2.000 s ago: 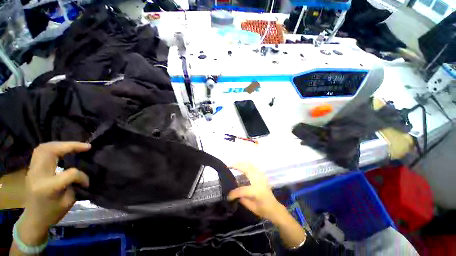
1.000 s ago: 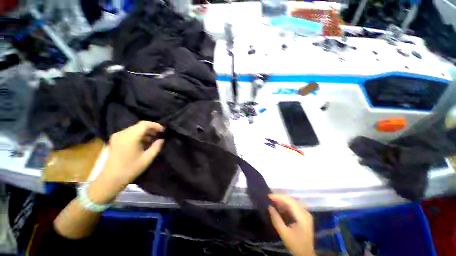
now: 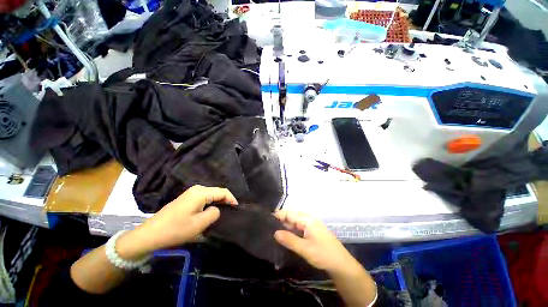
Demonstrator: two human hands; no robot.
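A dark garment [image 3: 198,162] lies heaped on the table left of the needle area and hangs over the front edge. My left hand [image 3: 195,219] pinches its black band [image 3: 249,231] between thumb and fingers near the table edge. My right hand [image 3: 309,240] grips the same band a short way to the right. The band's lower part hangs below the edge. The white sewing machine [image 3: 372,78] stands behind, and its needle area [image 3: 294,129] has no cloth held at it by my hands.
A black smartphone [image 3: 354,144] and thread snips [image 3: 337,170] lie on the machine bed. A black cloth scrap [image 3: 474,186] hangs at the right. Blue crates [image 3: 456,270] stand below the table. A tan patch [image 3: 84,189] is at the left.
My hands have come closer together on the band. My left hand has moved right and down, and my right hand slightly left. Compared with the earliest frame, the view has shifted.
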